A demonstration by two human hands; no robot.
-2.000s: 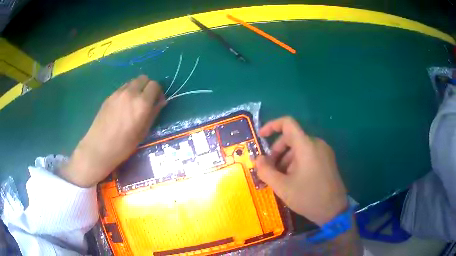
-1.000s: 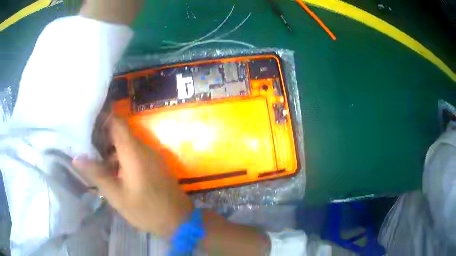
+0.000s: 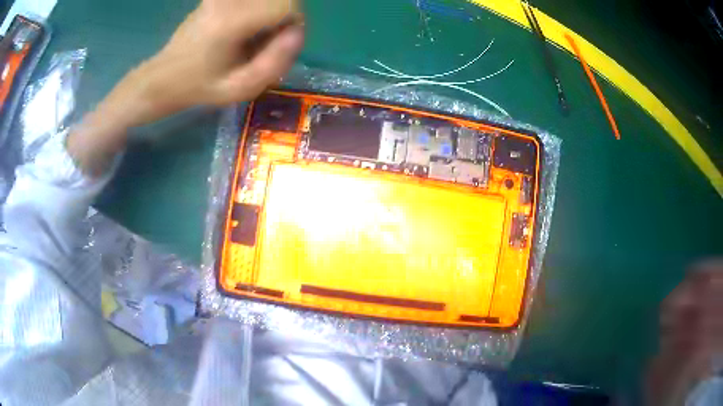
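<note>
The open orange tablet housing [image 3: 380, 230] with its black rim lies flat on bubble wrap [image 3: 547, 198]. The main board [image 3: 432, 147] runs along its far side, with a flat black rectangle [image 3: 345, 135] at left and silver shields at right. Black blocks sit in both far corners. My left hand [image 3: 226, 51] is raised near the far left corner with curled fingers; whether it holds anything is hidden. A blurred hand [image 3: 696, 325], apparently my right hand, is cut off by the right edge; its fingers cannot be made out.
Thin white cables [image 3: 444, 82] lie beyond the housing. Black tweezers [image 3: 547, 59] and an orange stick [image 3: 594, 87] lie by the yellow edge [image 3: 634, 83]. A wrapped orange and dark item [image 3: 17, 59] is at far left, with clear plastic [image 3: 59, 91] beside it.
The view has shifted, and the whole housing now shows. My left hand has come back into view beyond the far left corner. My right hand has left the housing's left side.
</note>
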